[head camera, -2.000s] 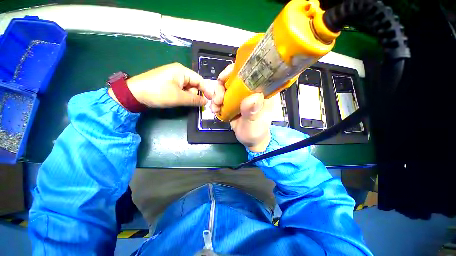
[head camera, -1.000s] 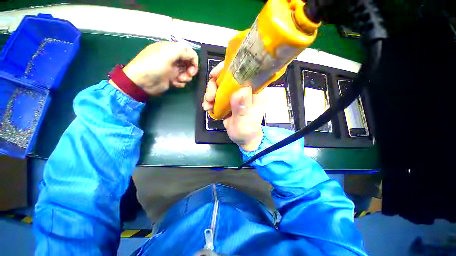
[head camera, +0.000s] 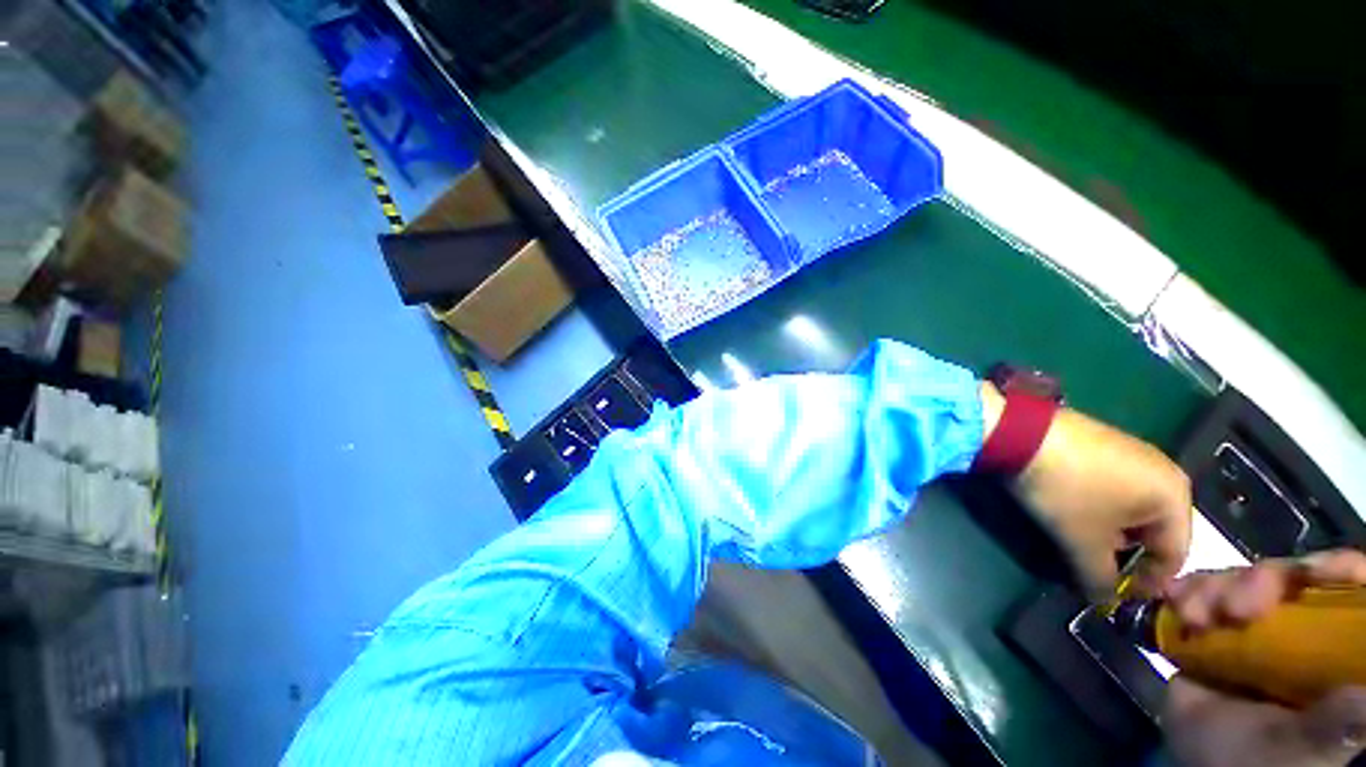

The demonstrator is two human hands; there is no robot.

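Observation:
My right hand (head camera: 1251, 719) is at the lower right edge, partly cut off, closed around the orange screwdriver (head camera: 1296, 641), whose tip points left. My left hand (head camera: 1101, 495) is just left of the tip, fingers bent down over a phone. A small yellow and dark thing shows at its fingertips; whether they hold it is unclear, and no screw can be made out. The phone (head camera: 1255, 498) lies in a black tray (head camera: 1049, 622), its black end beyond my left hand and its middle hidden by the hands.
A blue two-compartment bin (head camera: 794, 252) with small grains sits on the green bench (head camera: 959, 285). A white strip (head camera: 1034, 180) runs behind it. Low left are a black tray with dark phones (head camera: 577, 438) and an open cardboard box (head camera: 517, 300). Blue floor and stacked goods lie further left.
The view has swung left and tilted, bringing the floor and cardboard box in. My left hand has come from beside the tray to the screwdriver's tip. The screwdriver now lies nearly level in the picture.

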